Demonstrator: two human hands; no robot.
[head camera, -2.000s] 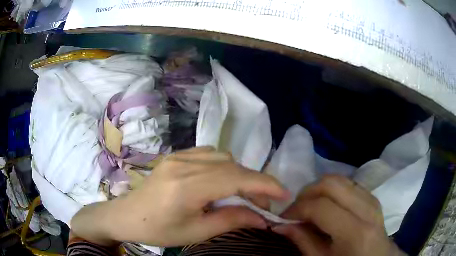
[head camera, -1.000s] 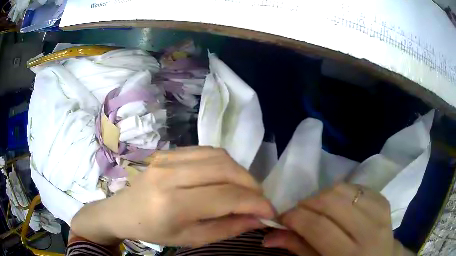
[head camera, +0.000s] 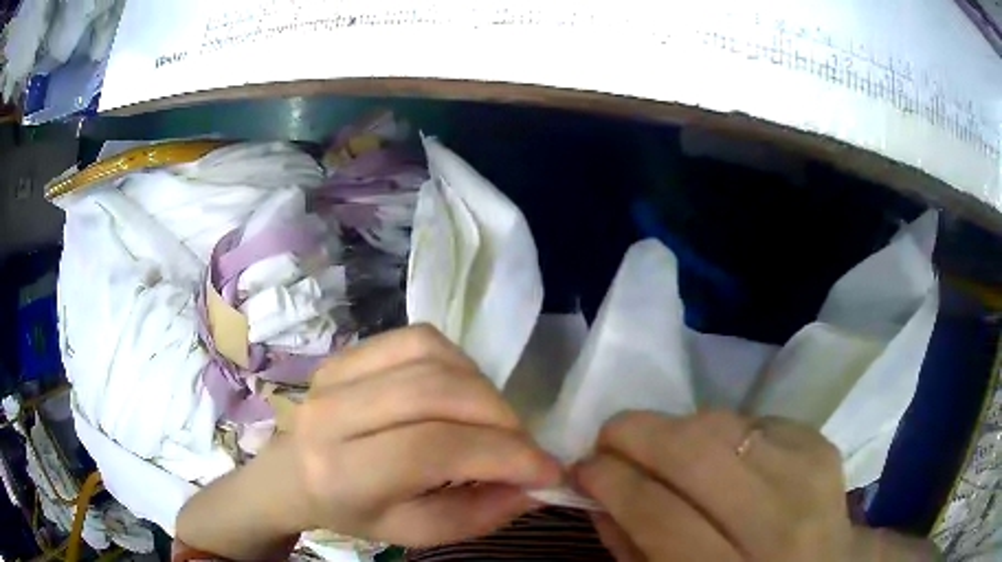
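Observation:
A white cloth piece hangs in loose folds over the wearer's lap, with one raised fold in the middle and more folds left and right. My left hand pinches its near edge between thumb and fingers. My right hand, with a ring on one finger, pinches the same edge close beside it, and the fingertips of both hands almost touch. A small strip of the edge shows below the fingertips. The rest of the pinched part is hidden by the fingers.
White bundles tied with pale purple ribbon lie at the left, with a tan scrap and a yellow bar. The white table edge with a printed ruler runs across the top. More white pieces lie at the far left.
The hands have stayed together, pinching the cloth edge, and their fingertips have shifted slightly left. The cloth's middle fold has shifted left. The table edge sits lower in view.

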